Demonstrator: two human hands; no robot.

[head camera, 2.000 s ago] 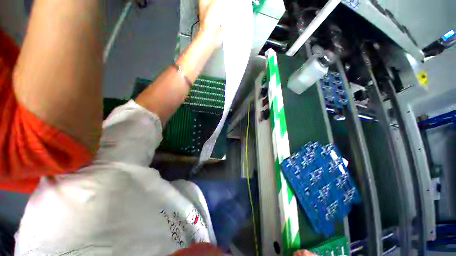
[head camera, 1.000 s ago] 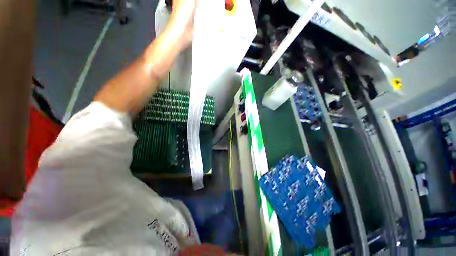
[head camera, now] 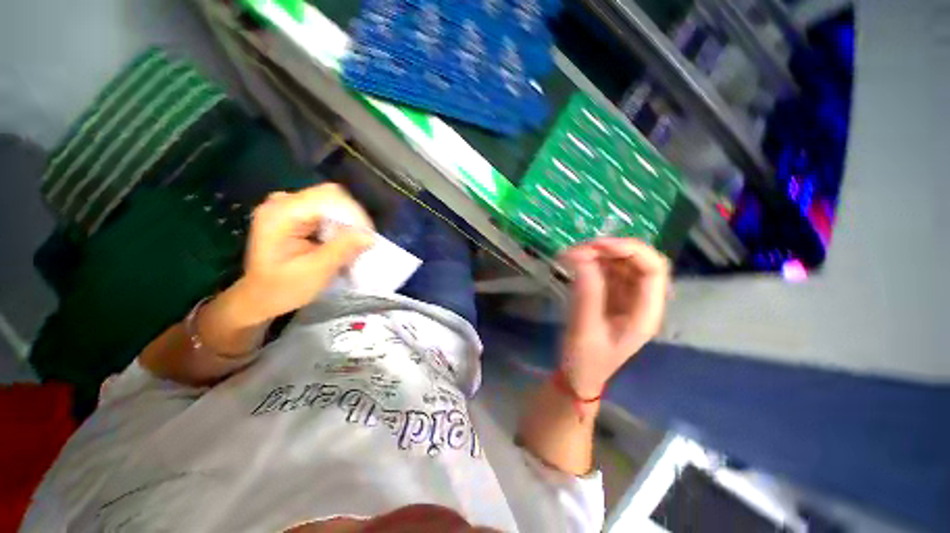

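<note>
My left hand point(head camera: 302, 250) pinches a small white label sheet point(head camera: 383, 262) in front of my shirt. My right hand point(head camera: 617, 302) is raised at the right with its fingers curled. Blur hides whether anything is between its fingertips. A green PCB panel point(head camera: 599, 177) with rows of pale connectors lies on the conveyor edge, just beyond my right hand. Blue PCB panels point(head camera: 448, 62) lie beside it, overlapping the green-and-white tape point(head camera: 427, 130) and cut off by the top edge.
Dark green slotted racks or boards point(head camera: 135, 135) stand at the left. Conveyor rails point(head camera: 688, 83) run at the upper right, beside blue-violet light point(head camera: 807, 177). A white-framed dark object point(head camera: 708, 500) is at the lower right. Red cloth point(head camera: 36, 442) shows at the lower left.
The view has swung towards the conveyor's near end. My left hand has come down to my chest; the long white strip is no longer seen. My right hand and the whole green panel now show.
</note>
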